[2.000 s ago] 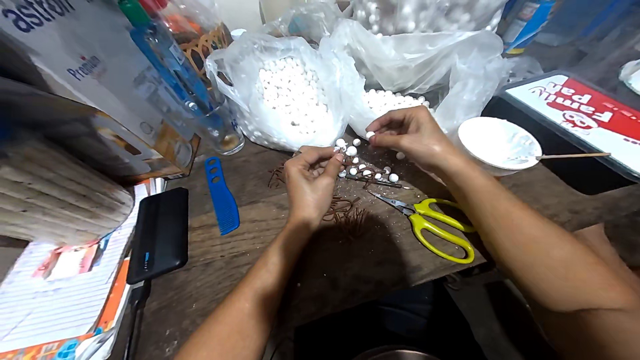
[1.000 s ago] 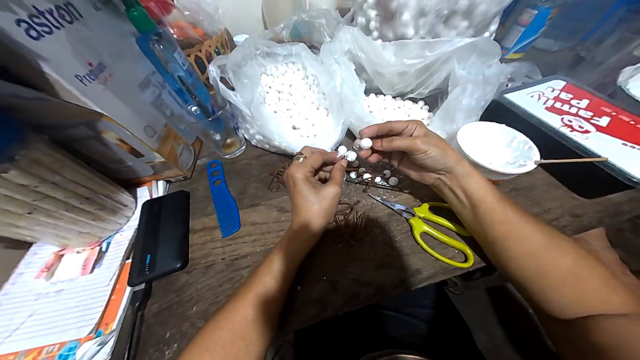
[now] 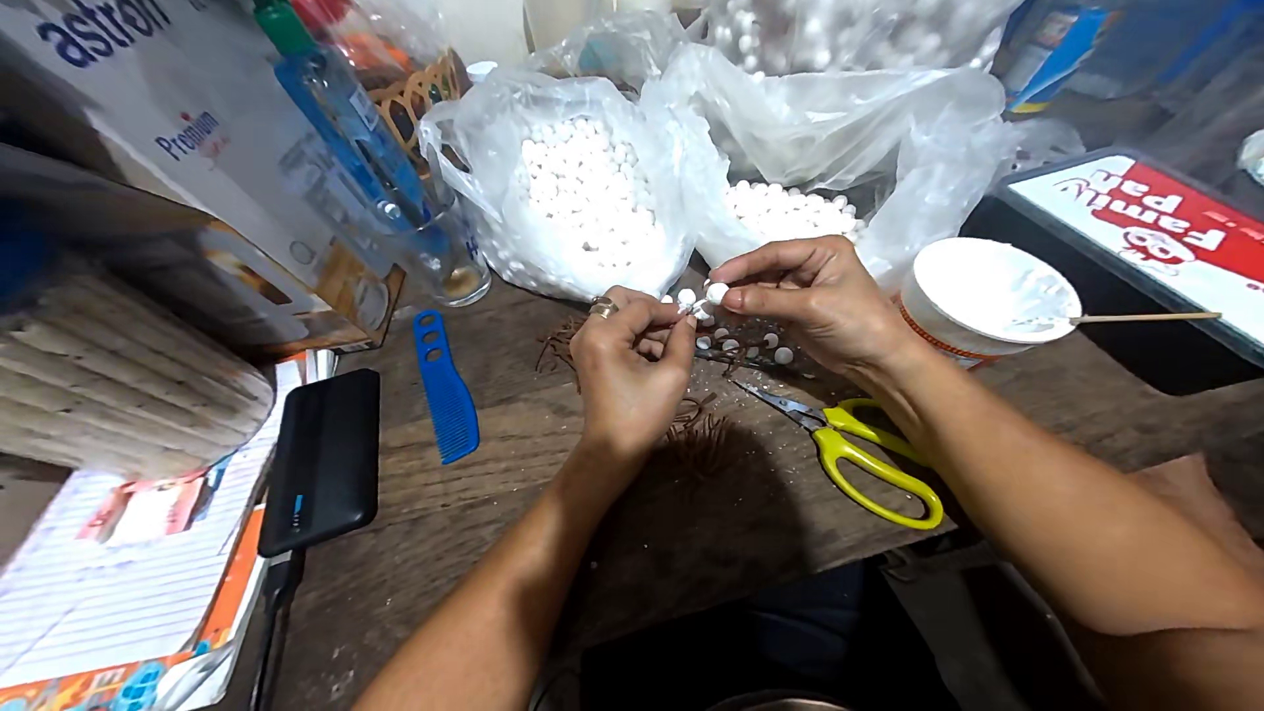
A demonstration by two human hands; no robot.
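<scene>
My left hand [image 3: 635, 360] pinches a small cluster of white foam balls [image 3: 686, 297] on what look like thin stems. Between thumb and forefinger, my right hand [image 3: 805, 294] holds one white ball [image 3: 717, 293] against that cluster. Beneath the hands lie loose white balls [image 3: 782, 355] and brown wire-like strands [image 3: 698, 442]. Yellow-handled scissors [image 3: 839, 444] rest to the right, blades slightly apart. Behind the hands stand two clear plastic bags, the left bag [image 3: 464, 109] and the right bag [image 3: 918, 138], both holding many white balls. A white paper cup [image 3: 953, 321] with a thin stick [image 3: 1145, 317] is beside my right wrist.
A blue comb [image 3: 447, 395] and a black power bank [image 3: 322, 459] with a cable lie at left, near lined paper [image 3: 89, 583]. A glass [image 3: 459, 262] holds a blue bottle near a carton [image 3: 227, 118]. A black container with a printed lid [image 3: 1175, 232] is at right.
My right hand, apart from the left two seconds ago, has come in beside it, its ball now at the cluster. The scissors and comb have stayed in place.
</scene>
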